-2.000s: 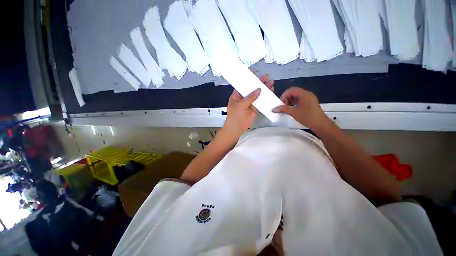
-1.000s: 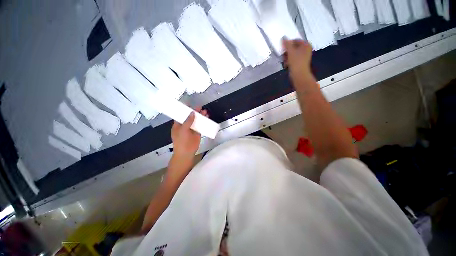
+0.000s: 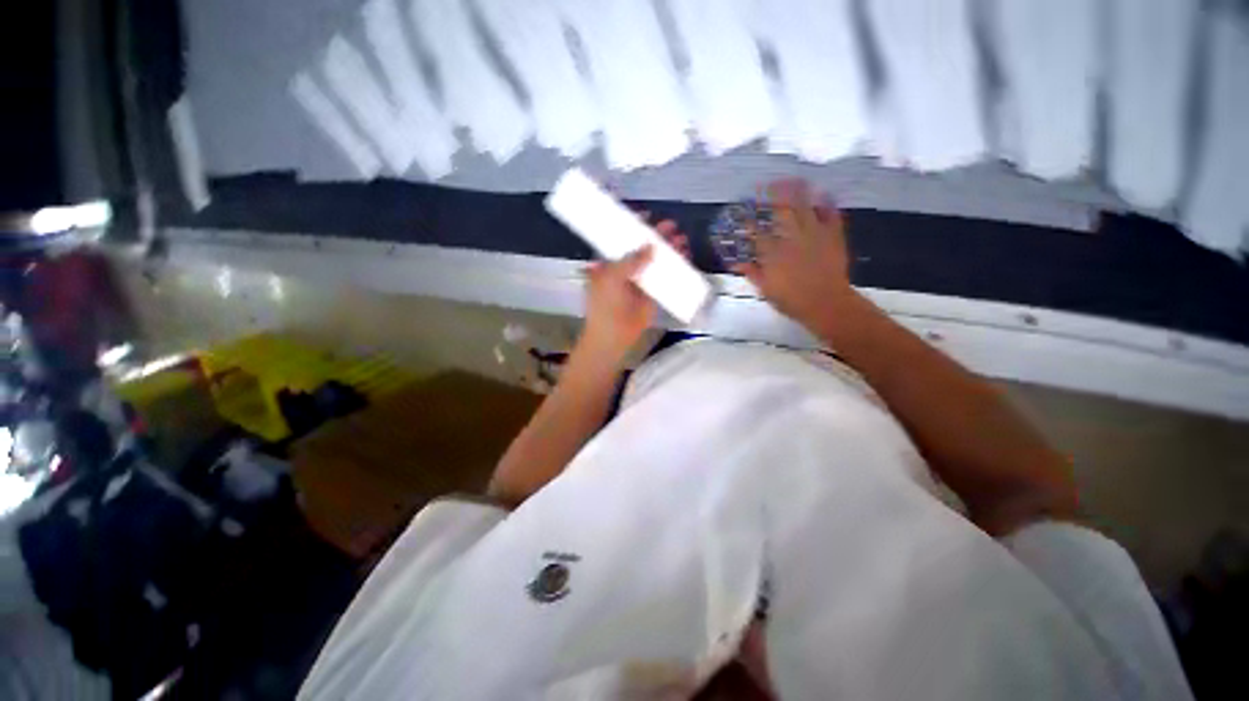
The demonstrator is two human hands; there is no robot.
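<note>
My left hand (image 3: 627, 285) holds a white fabric strip (image 3: 616, 236), which slants up and away over the dark band near the table edge. My right hand (image 3: 801, 253) is over the dark band, with its fingers at a round spoked disc (image 3: 741, 233); the frame is blurred, and whether the disc is gripped or only touched cannot be told. A row of white strip stacks (image 3: 623, 89) lies fanned across the far part of the table.
Grey underlay (image 3: 247, 110) lies under the stacks. A lone white strip (image 3: 188, 154) is at the left table end. The white edge rail (image 3: 452, 281) runs before my body. A yellow crate (image 3: 274, 377) and brown cardboard (image 3: 397, 452) are below left, beside dark cloth heaps (image 3: 123, 548).
My right hand has moved from the row of stacks back to the disc near the table edge. My left hand still holds the white strip. The view has turned and shifted.
</note>
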